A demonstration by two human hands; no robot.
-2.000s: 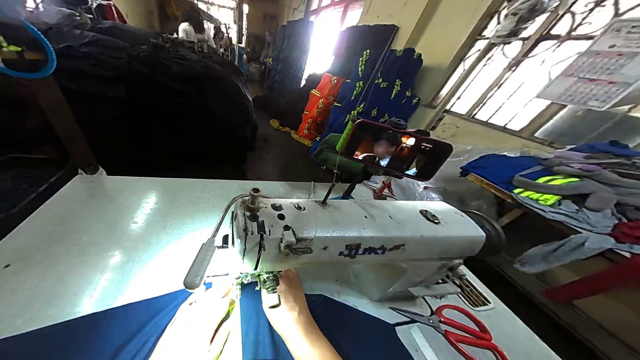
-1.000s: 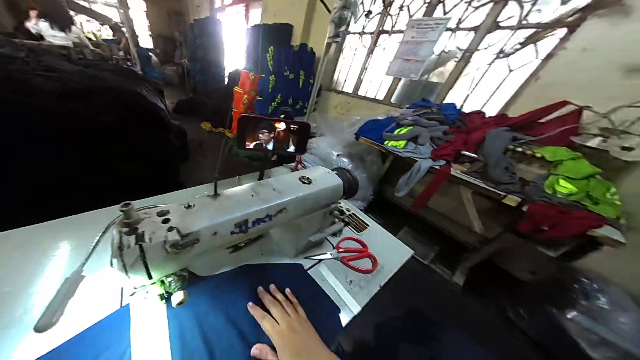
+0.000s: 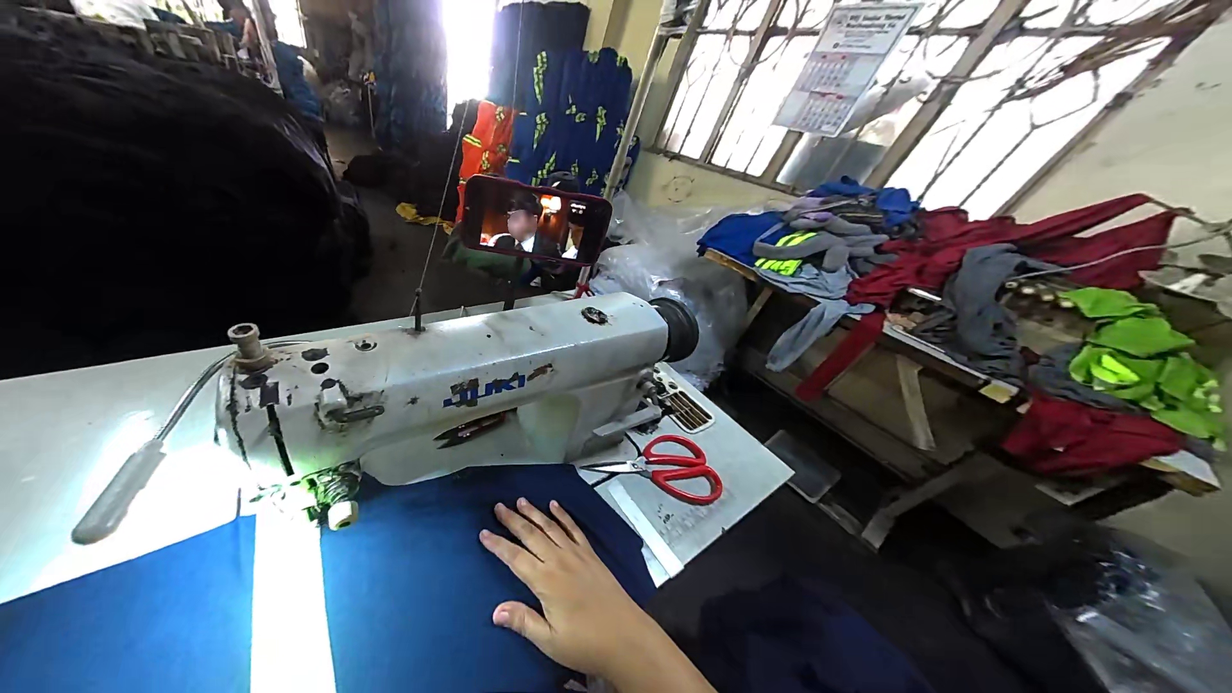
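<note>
My right hand (image 3: 568, 597) lies palm down, fingers spread, on blue fabric (image 3: 423, 577) to the right of the needle area of a white Juki sewing machine (image 3: 462, 385). A white strip (image 3: 289, 606) runs lengthwise over the blue fabric and up to the presser foot area, which is lit brightly. Red-handled scissors (image 3: 674, 469) rest on the table right of the machine, beyond my fingertips. My left hand is out of the frame.
A phone (image 3: 534, 221) showing a video stands behind the machine. A grey lever (image 3: 120, 491) hangs at the machine's left end. To the right, a wooden bench (image 3: 914, 395) carries heaped red, grey and lime green cloth (image 3: 1141, 361). A dark heap (image 3: 164, 192) fills the back left.
My right hand was at the needle area two seconds ago; it has moved right and now lies flat on the blue fabric. The view has swung to the right.
</note>
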